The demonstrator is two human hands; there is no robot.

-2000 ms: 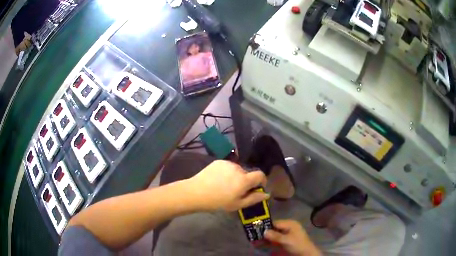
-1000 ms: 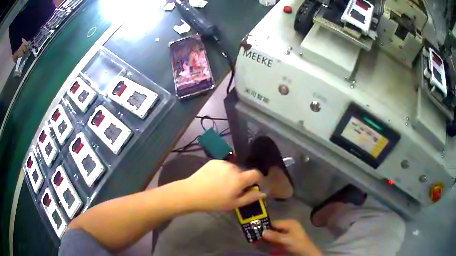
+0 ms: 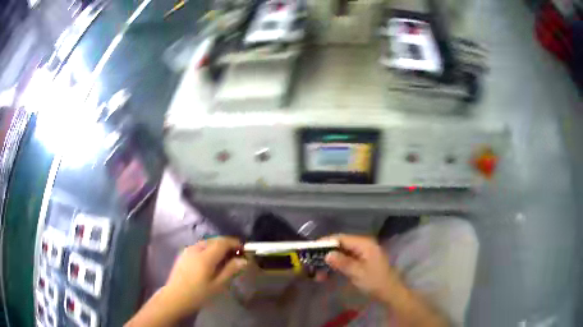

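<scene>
A black and yellow part (image 3: 278, 262) with a pale strip along its upper edge is held sideways low over my lap. My left hand (image 3: 203, 267) grips its left end. My right hand (image 3: 365, 263) grips its right end, with the thumb on its face. Whether the pale strip is a separate housing I cannot tell. The frame is blurred. White housings (image 3: 84, 271) with red patches lie in the tray on the left bench, partly cut off by the picture's lower edge.
The off-white machine (image 3: 211, 137) stands in front, with a touchscreen (image 3: 337, 156) and a red emergency stop (image 3: 484, 163). White housings sit on its left fixture (image 3: 275, 22) and right fixture (image 3: 414, 46). A blurred phone (image 3: 131, 175) lies on the left bench.
The view has swung right, so the machine is now central and the tray lower left. The part has turned from upright to sideways, and my left hand has moved to its left end.
</scene>
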